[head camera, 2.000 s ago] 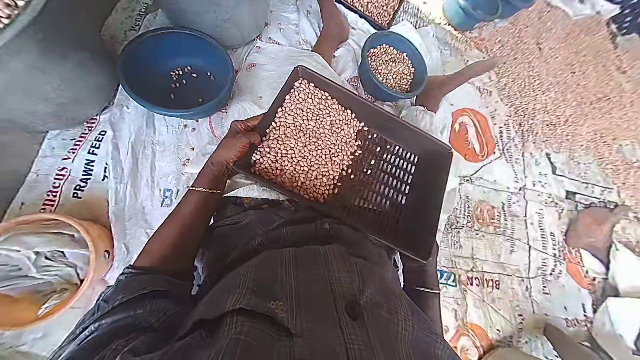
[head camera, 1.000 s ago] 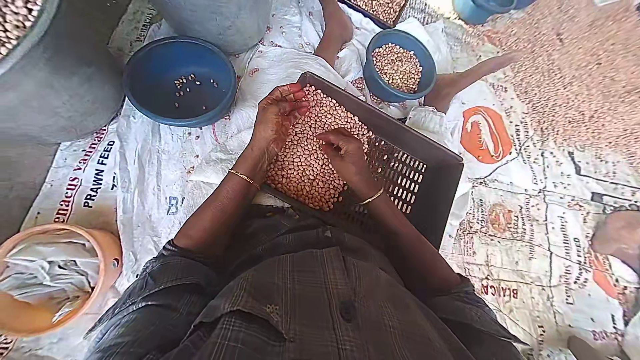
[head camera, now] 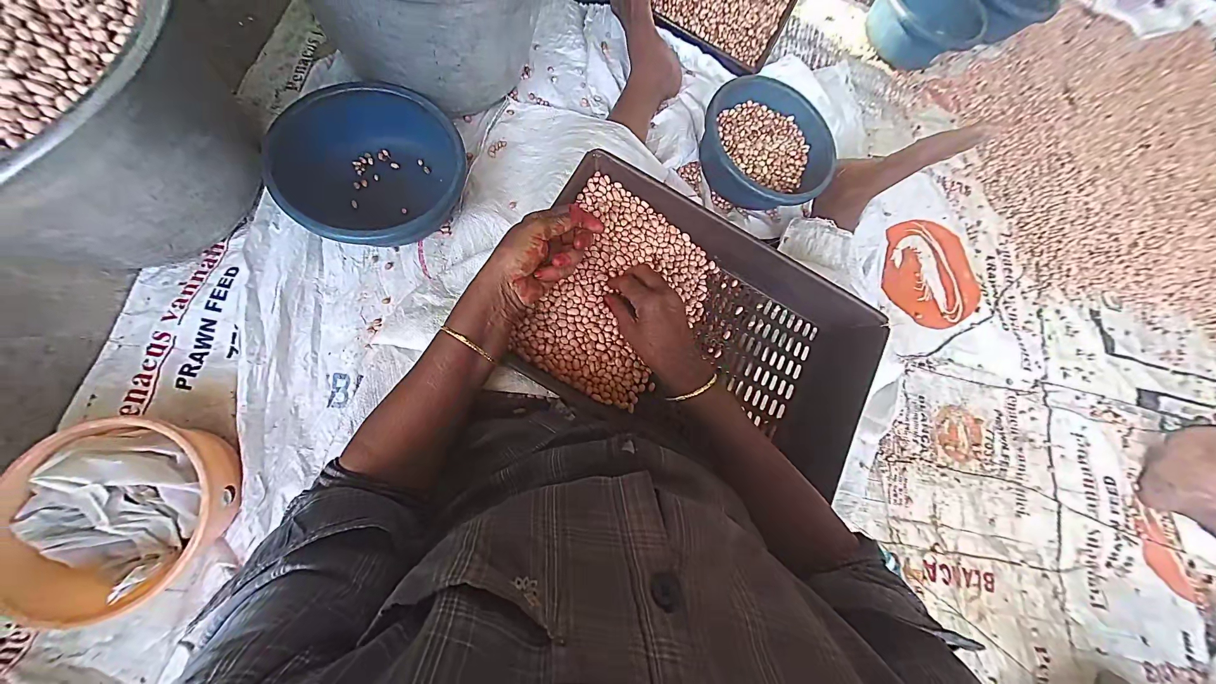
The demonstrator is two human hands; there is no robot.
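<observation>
A dark plastic slotted tray [head camera: 860,380] lies tilted across my lap, its left part covered with shelled peanuts [head camera: 655,228], its slots bare toward the right. Over the left edge of the nuts is my left hand [head camera: 551,255], palm turned up and fingers curled; whether it holds any nuts cannot be made out. My right hand [head camera: 655,318] is palm down on the pile with bent fingers, its fingertips at the nuts. What lies under those fingertips is hidden.
A blue basin [head camera: 361,214] with a few nuts lies ahead left; a blue bowl [head camera: 765,195] of nuts stands beyond the tray. Large metal containers [head camera: 152,180] are at upper left, an orange tub [head camera: 214,475] at lower left. Another person's foot [head camera: 655,71] is near the tray.
Two seconds ago my left hand gripped the tray's left edge; it has since moved over the nuts. My right hand, hidden then, has come onto the pile.
</observation>
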